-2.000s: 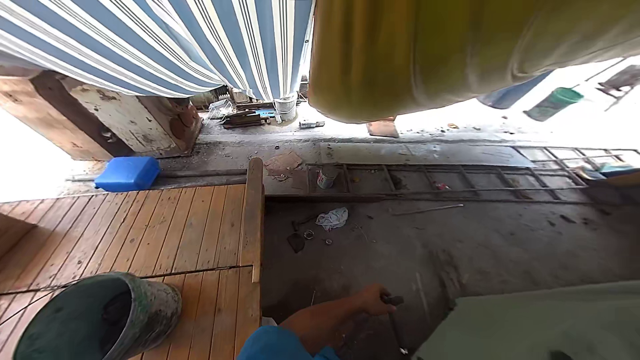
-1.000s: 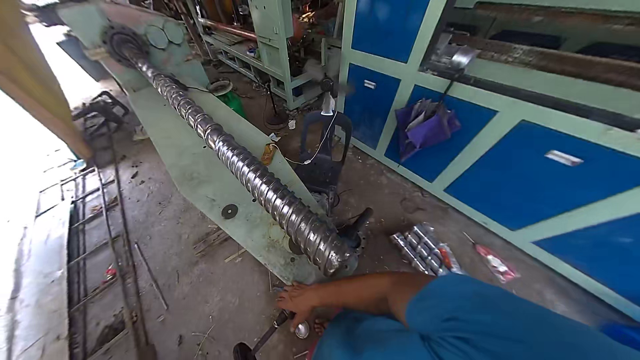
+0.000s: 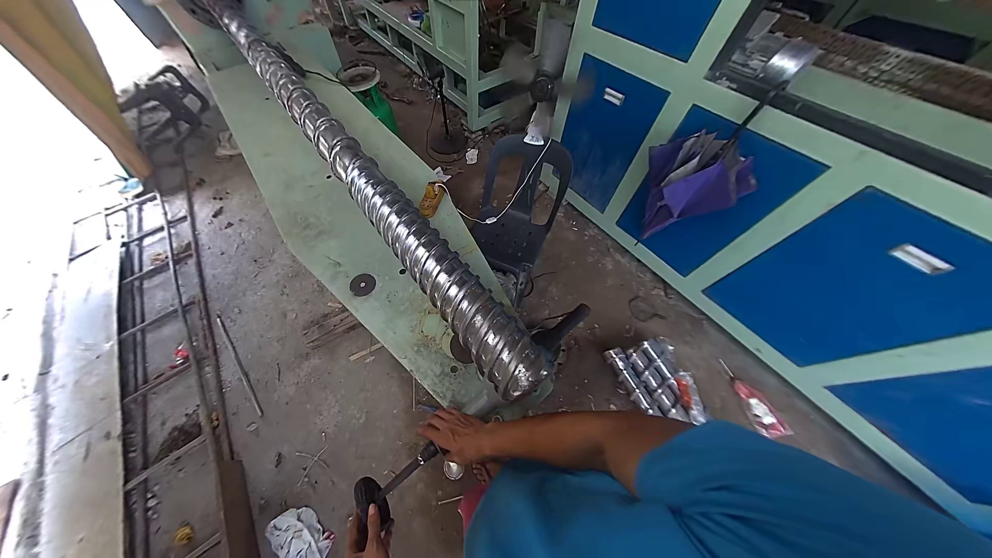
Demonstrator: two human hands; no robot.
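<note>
A tool (image 3: 404, 474) with a metal shaft, a round black end and a black grip lies across the lower middle. My left hand (image 3: 370, 535) has its fingers around the round end. My right hand (image 3: 457, 435) is at the other end, beside the black grip, near the tip of a green metal plate (image 3: 310, 225); its palm side is hidden, so its hold cannot be told. Just above it is the end of a long, shiny metal screw shaft (image 3: 418, 248), which runs over the plate to the upper left.
A dark plastic chair (image 3: 515, 225) stands right of the plate, near a fan (image 3: 542, 87). A purple umbrella (image 3: 697, 178) hangs before blue-panelled cabinets. Wrapped metal parts (image 3: 655, 380) lie on the floor. At left are a metal ladder (image 3: 159, 314) and a white cloth (image 3: 298, 533).
The view has swung widely from the wooden planks and ladder to the screw shaft. My left hand has come into view at the bottom, around the tool's round black end.
</note>
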